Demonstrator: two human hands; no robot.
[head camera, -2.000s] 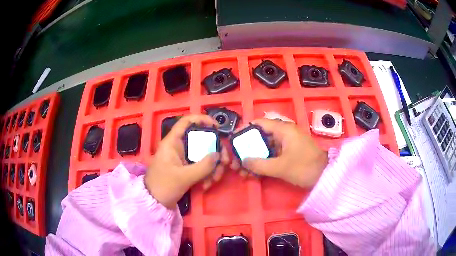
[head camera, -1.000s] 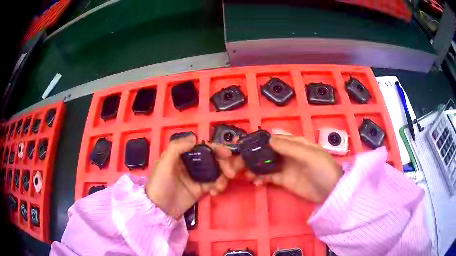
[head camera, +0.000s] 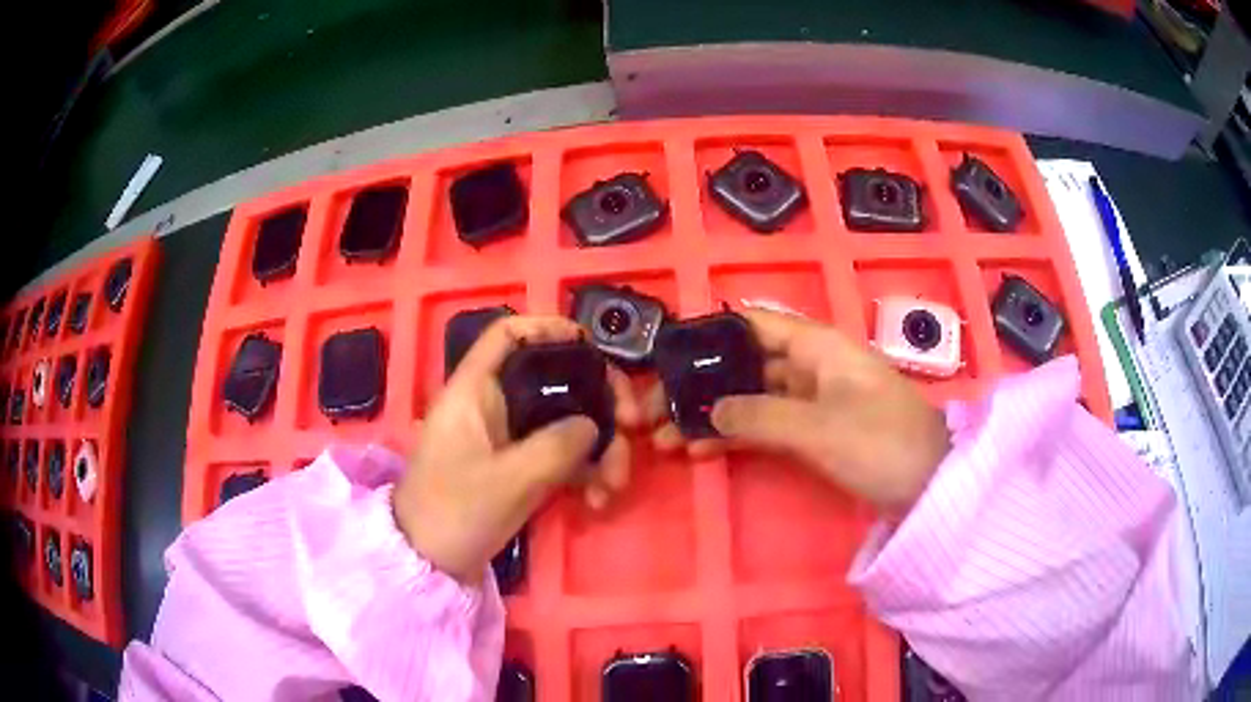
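Observation:
My left hand holds a black smartwatch unit, its thumb on the lower right of the screen. My right hand holds another black smartwatch unit, its thumb on the lower screen edge. Both displays face up, dark with a small line of white text; the right one also has a small red mark. The hands are close together over the red compartment tray. The tray holds black units face up at left and grey-black units back up at right. A light-cased smartwatch lies back up.
A second filled red tray stands at the left edge. A raised metal-edged shelf runs behind the main tray. At right are record sheets, a blue pen, a green-edged clipboard and a calculator. A white strip lies at upper left.
Both displays went from plain bright white to dark with small text. The green mark on the right unit's screen is gone. Both units are now tilted face up, with thumbs on their screens again.

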